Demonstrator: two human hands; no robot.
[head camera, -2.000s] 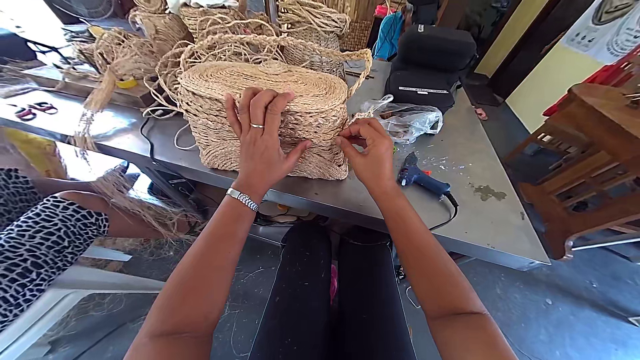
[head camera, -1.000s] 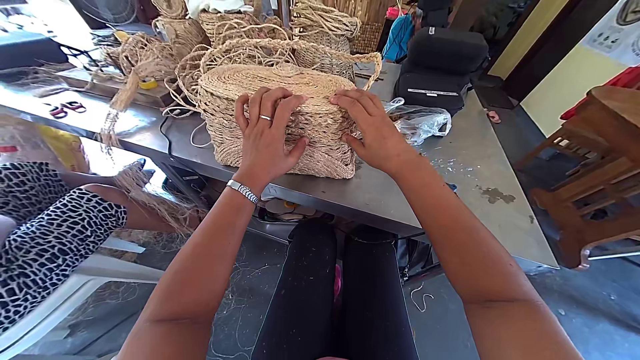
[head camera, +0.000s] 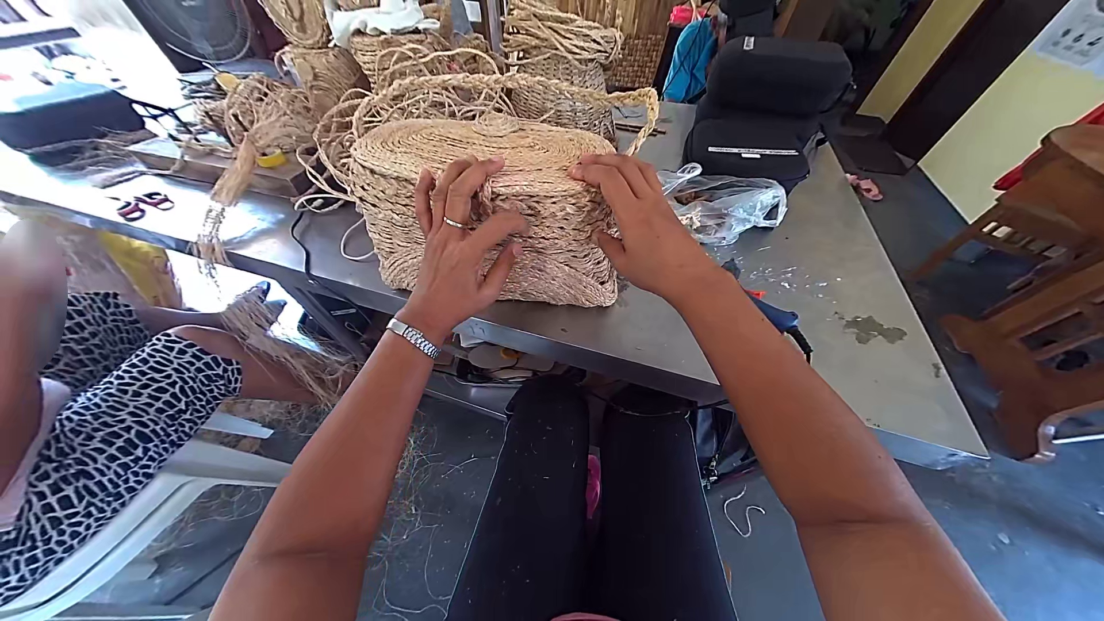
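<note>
A woven natural-fiber bag (head camera: 535, 233) with an oval lid and a braided handle (head camera: 483, 82) stands on the metal table (head camera: 673, 336). My left hand (head camera: 461, 237), with a ring and a metal-band watch, lies on the front at the lid's edge, thumb and fingers spread. My right hand (head camera: 642, 220) rests at the right front corner, its fingers over the lid's rim and its thumb lower on the side. A round woven knob (head camera: 497, 125) shows on top of the lid. Whether either hand pinches the weave cannot be told.
Behind lie coiled braids (head camera: 267, 112) and woven baskets (head camera: 565, 86). A plastic bag (head camera: 733, 207) and black cases (head camera: 750, 147) stand right. My right forearm mostly hides a blue tool (head camera: 776, 315). Scissors (head camera: 142, 205) lie left. A person (head camera: 129, 431) sits at left beside fiber strands.
My right hand has moved from the bag's right side up onto the lid's front edge. My left hand stays on the front, its fingers shifted a little.
</note>
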